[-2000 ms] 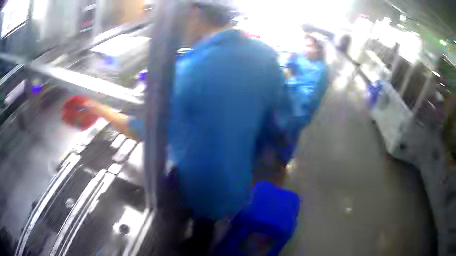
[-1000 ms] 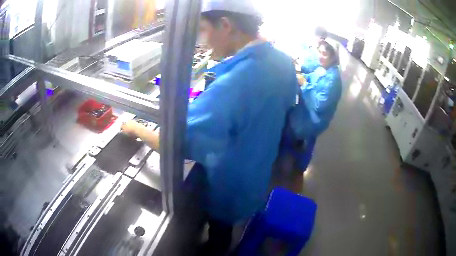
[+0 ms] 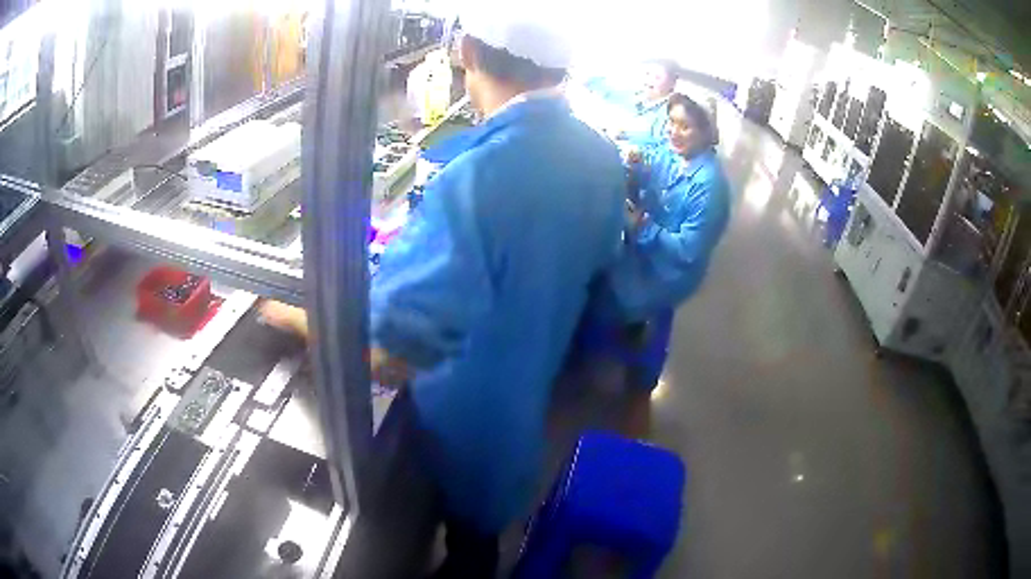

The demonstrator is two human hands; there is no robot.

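Neither of my hands is in the picture. Nearest in front of me, conveyor rails (image 3: 187, 504) run away from the lower left, with a dark belt between them. A fixture (image 3: 206, 400) with two pale rings side by side sits on the rails. A round workpiece (image 3: 289, 551) lies at the bottom, and a small one (image 3: 165, 498) is on the belt. A red parts bin (image 3: 173, 296) with small dark parts stands left of the rails. A co-worker's hand (image 3: 283, 318) is over the far part of the line.
A thick machine frame post (image 3: 339, 226) stands upright before the co-worker in a blue smock (image 3: 514, 294). A blue plastic stool (image 3: 611, 503) is on the floor behind them. Two more people stand beyond. White boxes (image 3: 243, 164) lie behind the frame. Machine cabinets (image 3: 893, 260) line the right.
The view has sharpened and shifted, so the frame post and co-worker sit further left than one second ago. The fixture with two rings now shows clearly on the rails. The co-worker's hand has drawn back slightly.
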